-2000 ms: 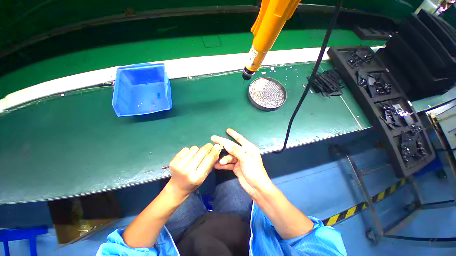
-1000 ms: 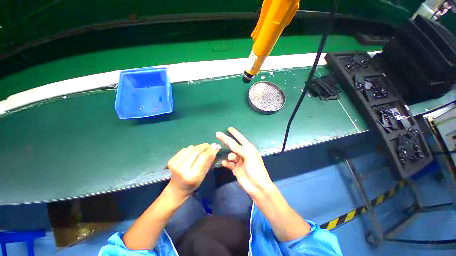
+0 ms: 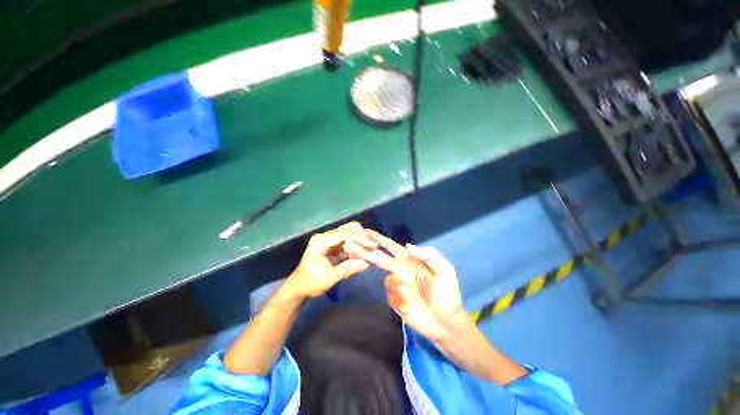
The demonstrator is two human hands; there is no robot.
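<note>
My left hand (image 3: 329, 261) and my right hand (image 3: 423, 290) are together just off the bench's near edge, above my lap. The fingers of my left hand are curled and their tips meet the fingers of my right hand. Whether a small part is between the fingertips cannot be seen. A thin dark pen-like stick with light ends (image 3: 261, 210) lies on the green bench (image 3: 316, 138), ahead and to the left of my hands. The picture is blurred.
A blue bin (image 3: 165, 126) is at the left. The orange screwdriver (image 3: 331, 31) hangs near the round screw dish (image 3: 382, 96). Its black cord (image 3: 414, 121) crosses the bench. Dark parts (image 3: 492, 60) and a long black parts tray (image 3: 604, 93) are at the right.
The view has turned and tilted down, so bench items sit higher and further left. The stick now shows on the bench. My hands have come together over my lap.
</note>
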